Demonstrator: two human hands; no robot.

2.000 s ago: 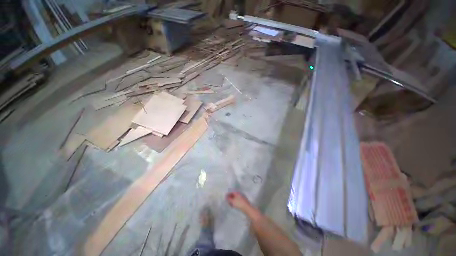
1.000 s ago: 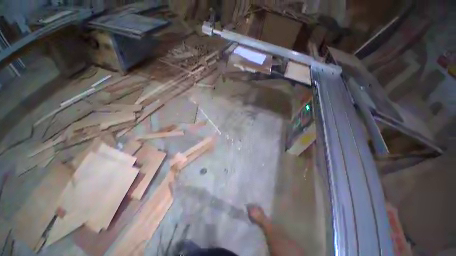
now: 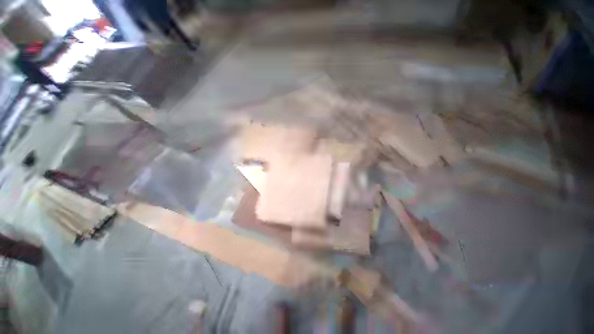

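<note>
The view is strongly blurred. A pile of tan plywood offcuts lies on the floor in front of me, with a darker brown sheet partly under it. A long pale board lies on the floor on the near side of the pile and runs from the left towards the bottom right. Neither my left hand nor my right hand can be made out. Dark blurred shapes at the bottom edge are too unclear to name.
Thin wood strips and more flat pieces lie scattered to the right. A bundle of pale strips lies at the left. Bright light and cluttered things show at the upper left. A dark blue shape stands at the upper right.
The view has swung left. The long grey metal rail and the bare forearm are out of the picture. The plywood pile now shows in the middle.
</note>
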